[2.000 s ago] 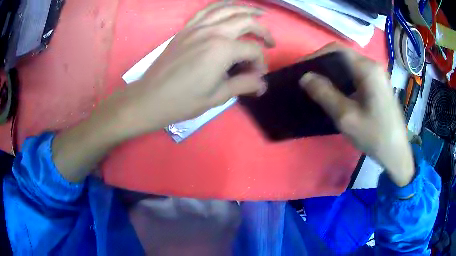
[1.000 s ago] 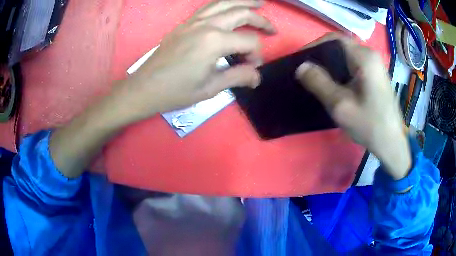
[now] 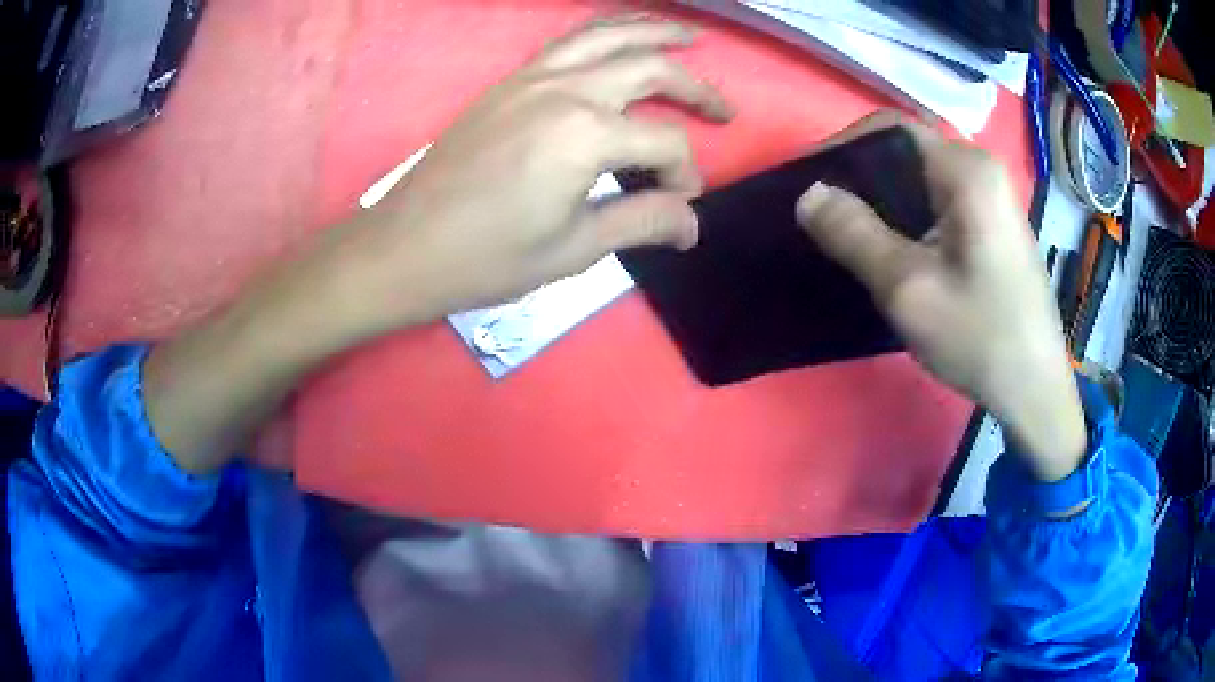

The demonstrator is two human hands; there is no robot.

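A flat dark rectangle, larger than a palm, is held tilted over the red-pink mat. My right hand grips its right end, thumb on top and fingers behind its far edge. My left hand is palm down with fingers spread; its thumb and index finger meet the rectangle's upper left corner. Whether they pinch it cannot be told. A silver-white flat panel, by its look the battery, lies under my left hand, mostly hidden by it, with a crinkled shiny patch at its near end.
The red-pink mat lies beneath. White papers lie under dark covers at the top. At the right are a tape roll, an orange-black handle and a round dark fan. A clear plastic bag lies upper left.
The hands and dark rectangle hold nearly the same pose. The silver-white panel shows slightly shifted and turned beneath my left hand, and the whole view has moved a little.
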